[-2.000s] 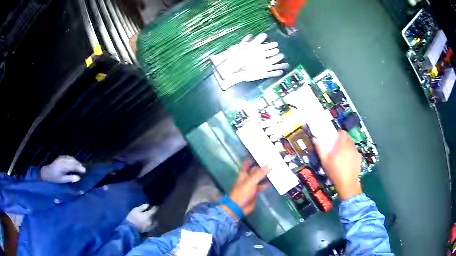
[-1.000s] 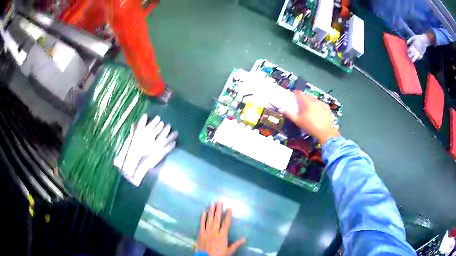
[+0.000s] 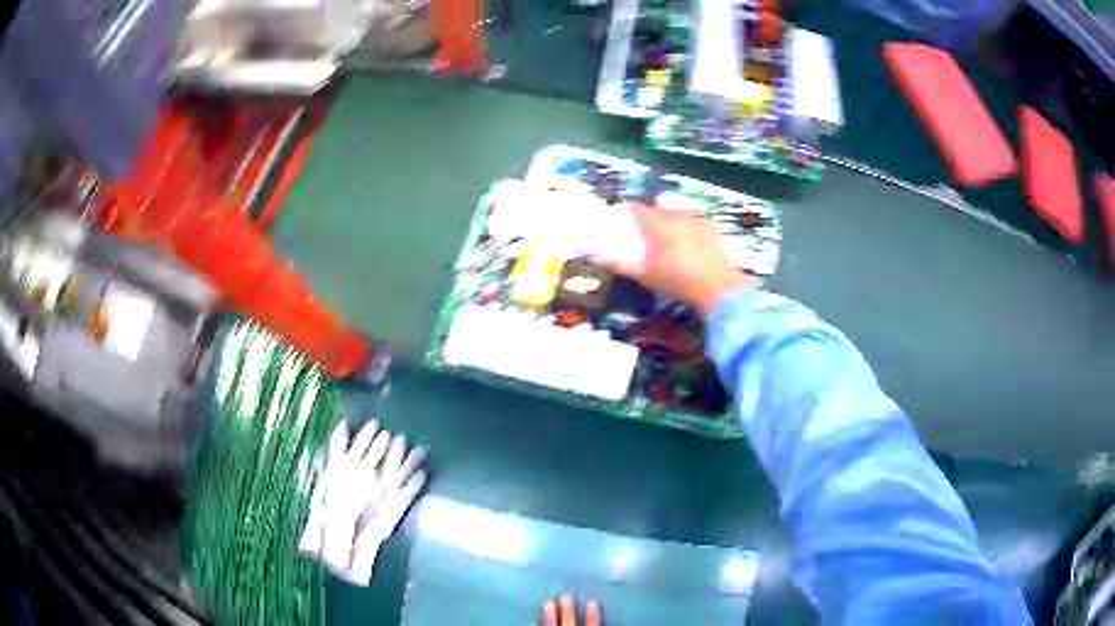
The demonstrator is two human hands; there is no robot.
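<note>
A green circuit board lies parts-up on the green bench, with white heatsinks, a yellow block and dark red coils. My right hand reaches over it and is closed on the rear white heatsink; its fingertips are partly hidden and blurred. A pale blue-grey plate lies on the near side of the board, apart from it. My left hand shows only as fingertips over the plate at the bottom edge, cut off by the frame.
An empty white glove lies beside a green bundle at left. An orange-red tool-like object stands out behind them. Another board is at the back. Red pads lie back right. Part of another board shows at the lower right edge.
The board has come off the pale plate and now lies behind it, with my right hand still on its heatsink. My left hand has left the board. The view has turned.
</note>
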